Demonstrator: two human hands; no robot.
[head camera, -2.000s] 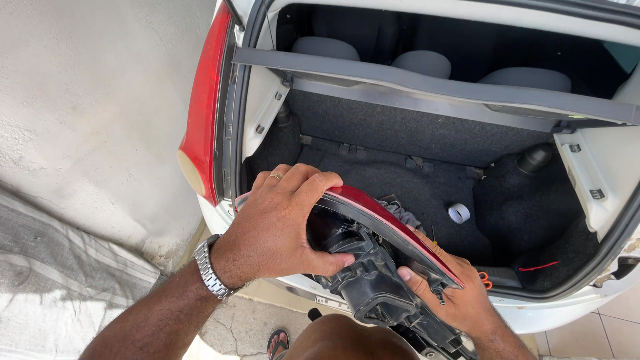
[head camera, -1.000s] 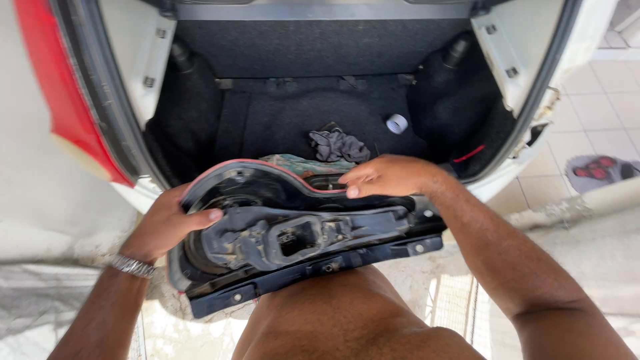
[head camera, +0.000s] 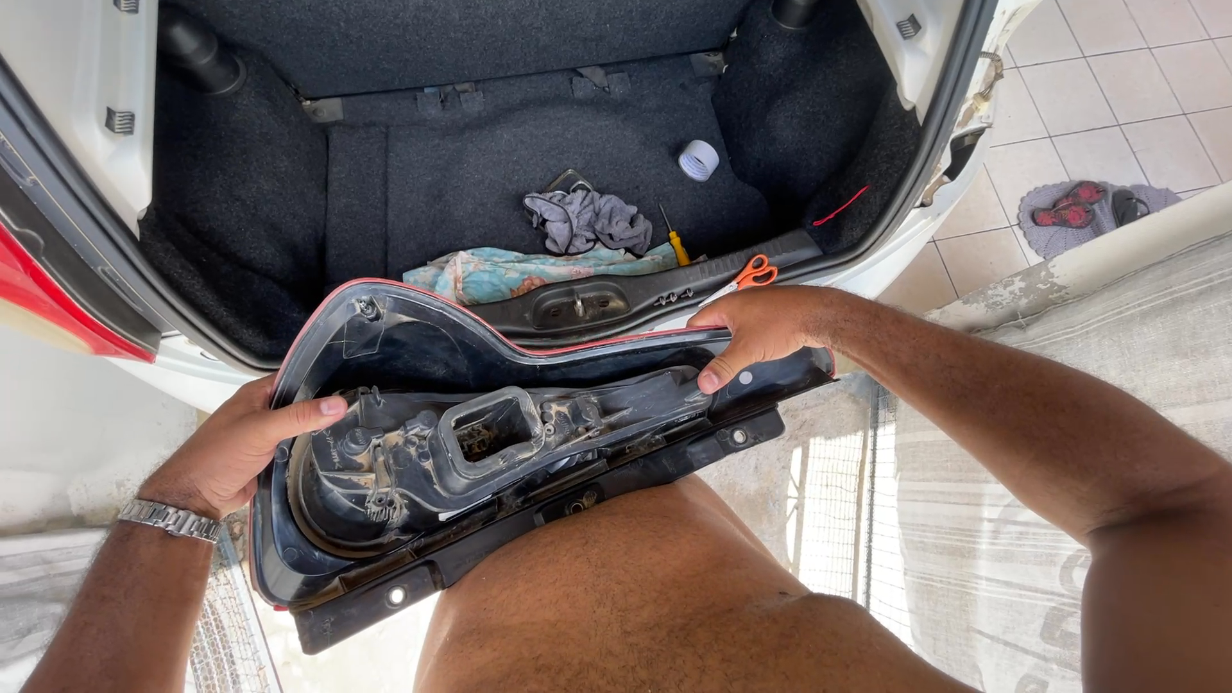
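A car tail light assembly (head camera: 385, 481) lies across both my hands, its black plastic back facing up and a red lens edge showing along its rim. My left hand (head camera: 236, 448), with a metal watch at the wrist, grips the wide end, thumb over the inner side. At the narrow end my right hand (head camera: 760, 332) holds the upper rim, thumb pressed on the black housing. Dirt covers parts of the housing around a rectangular opening. Just beyond my right hand, orange-handled scissors (head camera: 756, 271) rest on the trunk sill, their blades partly hidden.
Inside the open car trunk (head camera: 462, 154) are a grey cloth (head camera: 587, 219), a floral cloth (head camera: 520, 274), a yellow-handled screwdriver (head camera: 679, 245) and a white tape roll (head camera: 698, 160). Several screws (head camera: 674, 297) sit on the sill. Another red tail light (head camera: 58, 298) is at the left.
Two seconds ago the red lens faced up and away; the tail light has since been turned, so its black back shows. Both hands still hold it. The view has shifted and moved closer.
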